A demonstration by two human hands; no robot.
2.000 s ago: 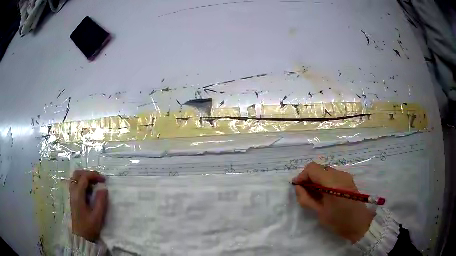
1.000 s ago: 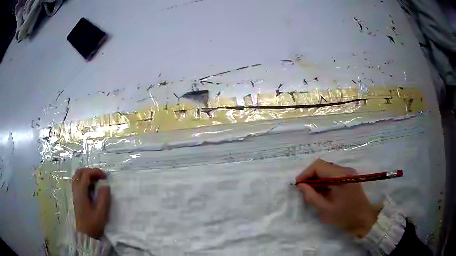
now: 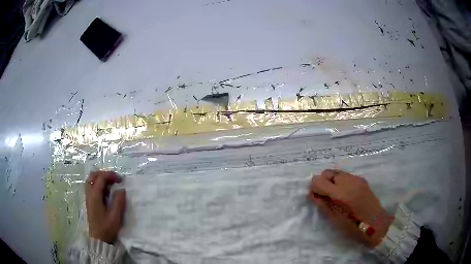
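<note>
A pale grey-white garment piece (image 3: 217, 211) lies flat on the table under both hands. Its upper edge lies along the marking guide (image 3: 206, 162), a strip with faint lines under shiny clear film. My right hand (image 3: 351, 206) holds a dark red pencil (image 3: 345, 212) and rests on the cloth at the right; the pencil's tip is hidden by the fingers. My left hand (image 3: 106, 206) rests with curled fingers on the cloth's upper left part, near the guide's edge. I see nothing held in it.
A yellowed tape border (image 3: 191, 122) with dark marks runs above the guide and down the left side. A small black rectangular object (image 3: 101, 38) lies on the white table (image 3: 170, 46) at the upper left. Cloth heaps lie at the upper left (image 3: 44, 18) and right (image 3: 449, 41) edges.
The pencil, which pointed out to the right, is now tilted down along my right hand, and that hand is turned more over it. My left hand stays on the cloth. The view has shifted slightly.
</note>
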